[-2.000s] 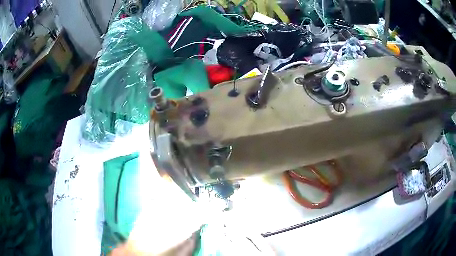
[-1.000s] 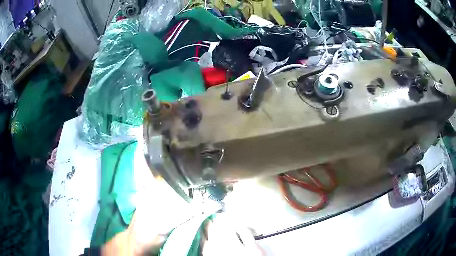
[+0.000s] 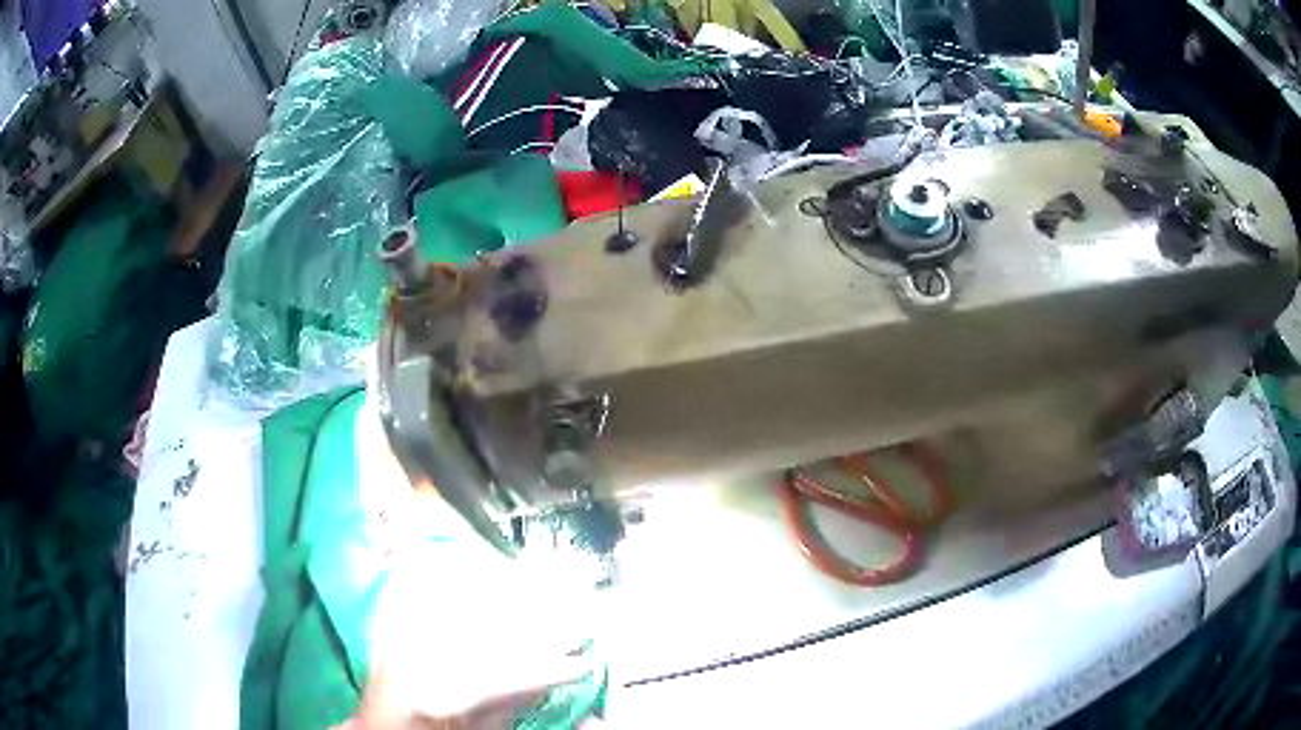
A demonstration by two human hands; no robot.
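Note:
Green cloth (image 3: 293, 613) lies on the white table left of the sewing machine head (image 3: 799, 371) and runs under the glare by its left end. Another bit of green cloth (image 3: 578, 699) shows at the bottom edge. My left hand (image 3: 428, 702) is on the cloth at the bottom edge, cut off and mostly washed out by the lamp; its grip cannot be told. I cannot make out my right hand. The needle area (image 3: 571, 535) is partly lost in glare.
Orange-red scissor handles (image 3: 866, 521) lie under the machine arm. A small dark-reddish tray (image 3: 1163, 516) with whitish contents is at the table's right end. A clear plastic bag of green pieces (image 3: 307, 228) stands behind left. Mixed cloth and threads lie behind the machine.
The view has shifted, so the machine appears further left. The green cloth left of the machine shows more and has changed folds. The pale right hand seen one second ago no longer shows.

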